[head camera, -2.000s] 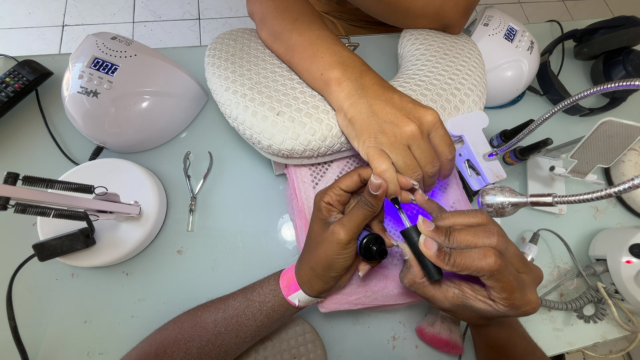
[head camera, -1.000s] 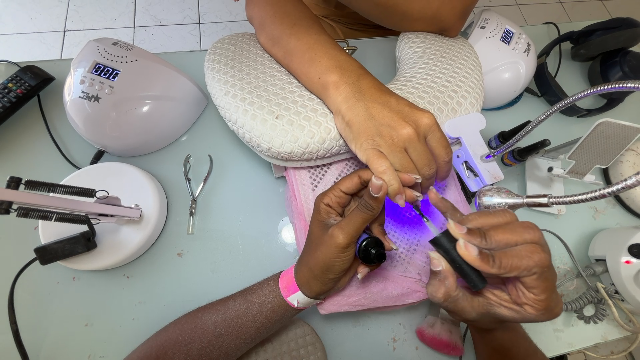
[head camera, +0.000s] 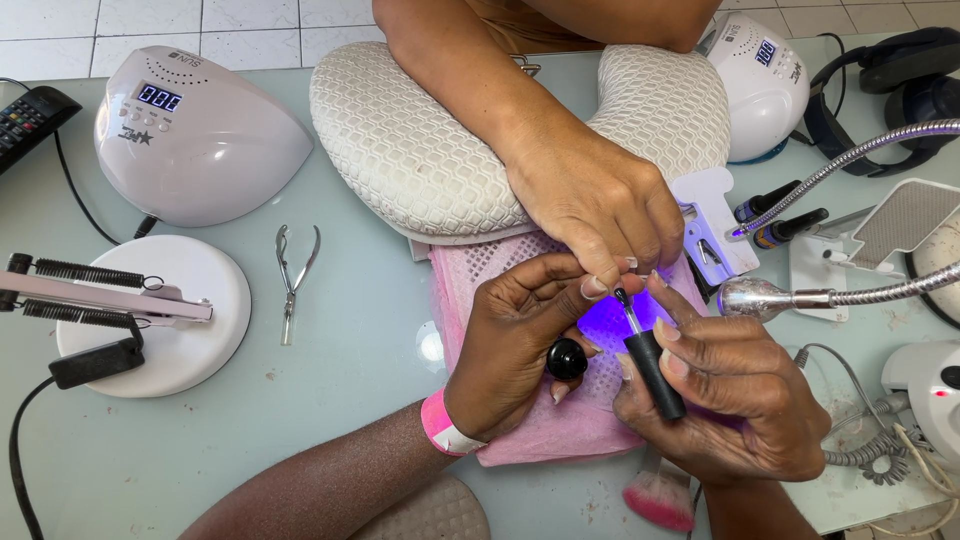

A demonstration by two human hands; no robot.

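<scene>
My left hand (head camera: pixel 510 341), with a pink and white wristband, holds a finger of the other person's hand (head camera: pixel 600 199) between thumb and index finger. Its lower fingers are curled round a small black nail polish bottle (head camera: pixel 566 358). My right hand (head camera: pixel 731 397) grips the black cap of a nail polish brush (head camera: pixel 655 375). The brush's dark tip lies at a fingertip of the other person. Purple light falls on the pink towel (head camera: pixel 525 439) beneath the hands. The other person's forearm rests over a white textured armrest cushion (head camera: pixel 412 150).
Cuticle nippers (head camera: pixel 291 281) lie left of the towel. Nail lamps (head camera: pixel 195 142) (head camera: pixel 754 90), a white lamp base (head camera: pixel 172 322) and a remote control (head camera: pixel 30 124) stand around. At right are a flexible lamp (head camera: pixel 757 298), polish bottles (head camera: pixel 787 229) and headphones (head camera: pixel 840 105). A pink brush (head camera: pixel 660 499) lies below.
Two seconds ago the brush was at the fingertip; one second ago it was a little farther right and lower. Now its tip is back at the fingertip. My left hand has kept its hold.
</scene>
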